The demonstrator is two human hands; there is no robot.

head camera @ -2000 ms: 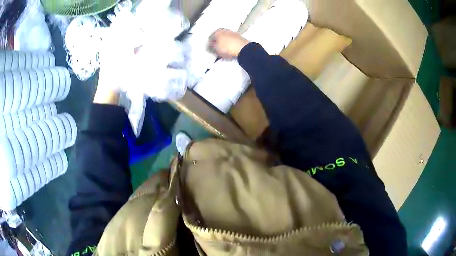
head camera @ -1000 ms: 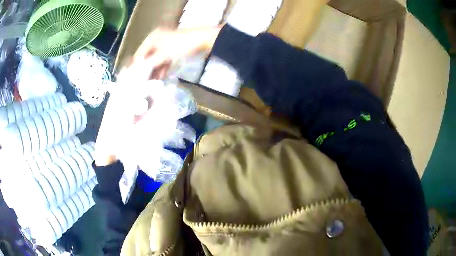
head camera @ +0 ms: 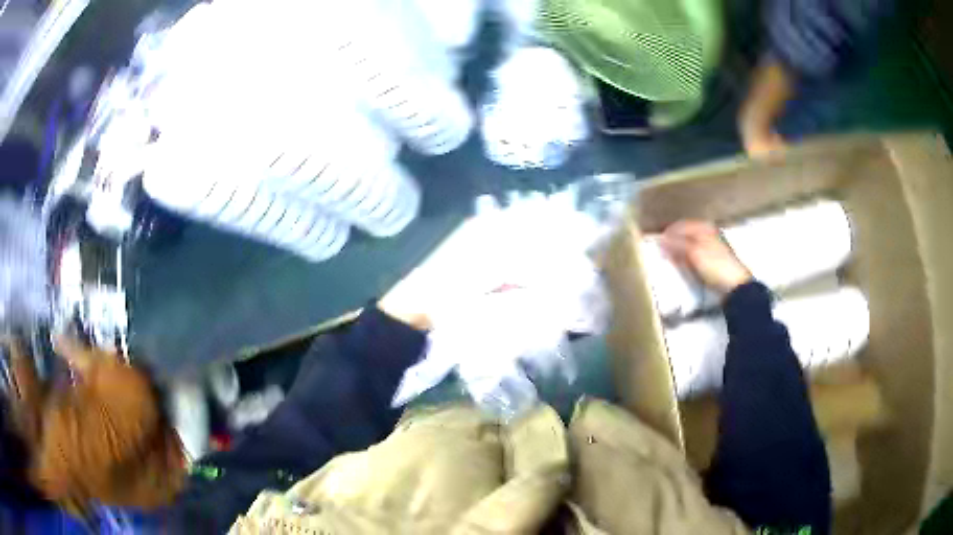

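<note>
My left hand (head camera: 416,296) is overexposed and mostly hidden by a bunch of crinkled clear bags (head camera: 523,303), which it holds over the gap between table and carton. My right hand (head camera: 702,254) is inside the open brown carton (head camera: 650,324), near its table-side wall, with fingers bent at the end of a white stack (head camera: 799,240). Whether the fingers grip it is unclear. A second white stack (head camera: 831,326) lies beside it in the carton. More ribbed white stacks (head camera: 293,193) lie on the dark worktable, bright and partly blurred.
A green fan (head camera: 637,42) stands at the table's back, beside a tangled white pile (head camera: 533,110) and a dark flat object (head camera: 624,113). Another person's arm (head camera: 766,110) is behind the carton. A person's brown-haired head (head camera: 105,428) is at lower left.
The view has swung left, showing more table and stacks. My right hand has gone from beside the bunched bags back into the carton. My left hand still holds the bags.
</note>
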